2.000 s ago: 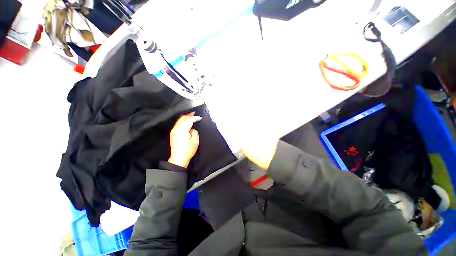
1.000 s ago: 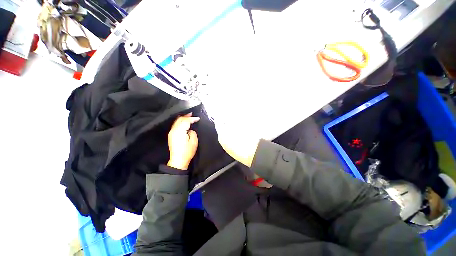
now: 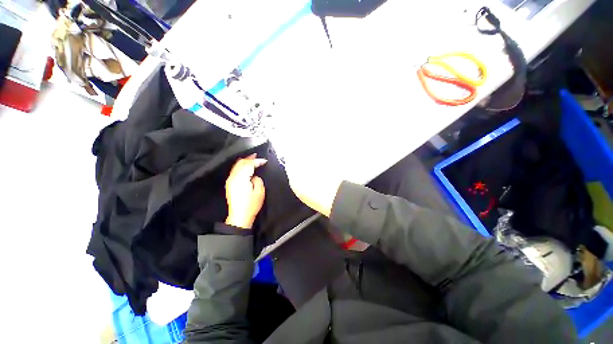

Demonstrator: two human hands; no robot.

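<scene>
A black garment (image 3: pixel 161 181) lies in a heap on the machine table, left of and under the needle area, and hangs over the front edge. My left hand (image 3: pixel 244 193) lies flat on it, fingers just below the presser foot and needle (image 3: pixel 259 124); the fingers look spread and hold nothing visible. My right hand (image 3: pixel 312 185) is at the garment's right edge beside the needle area. It is washed out against the white bed, so its fingertips and any grip cannot be made out.
Scissors (image 3: pixel 450 79) with orange-red and yellow loops lie on the white machine bed (image 3: pixel 376 114), right of the needle. A black cord (image 3: pixel 514 57) lies beyond them. Blue crates stand below at right (image 3: pixel 460 195) and lower left (image 3: pixel 138 322). Brownish cloth (image 3: pixel 77 50) is at upper left.
My right hand has moved up and left from the table's front edge to the garment edge by the needle. My left hand has barely moved. The view has shifted slightly.
</scene>
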